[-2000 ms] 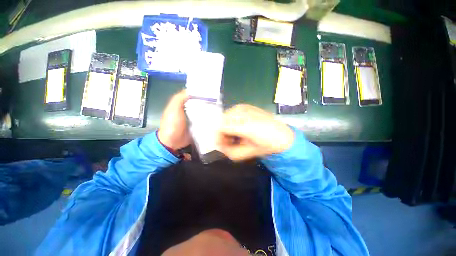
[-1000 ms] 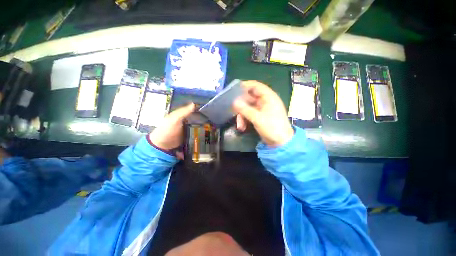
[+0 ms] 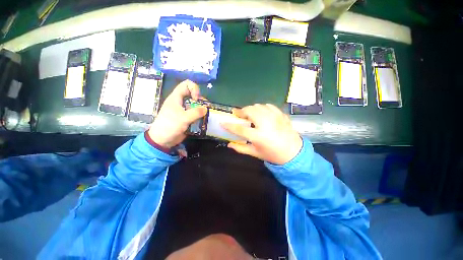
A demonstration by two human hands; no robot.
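A phone unit (image 3: 200, 127) lies sideways between my two hands at the bench's front edge, with its circuit board end to the left. A white battery (image 3: 221, 123) with a yellow edge lies in it. My left hand (image 3: 175, 118) grips the board end, with the thumb on top near the battery's end. My right hand (image 3: 269, 133) holds the other end, with fingers over the battery and covering its right part. Whether the battery sits fully flat is hidden.
A blue tray (image 3: 215, 71) heaped with white pieces stands beyond my hands. Several phones lie at left, one on a white sheet (image 3: 49, 61). More phones (image 3: 350, 76) lie at right. A white divider (image 3: 243, 9) runs behind. A blue sleeve (image 3: 45, 180) shows at lower left.
The battery, lifted in my right hand a second ago over the open bay, now lies in the phone. The phone has turned from upright to sideways, and both hands hold it.
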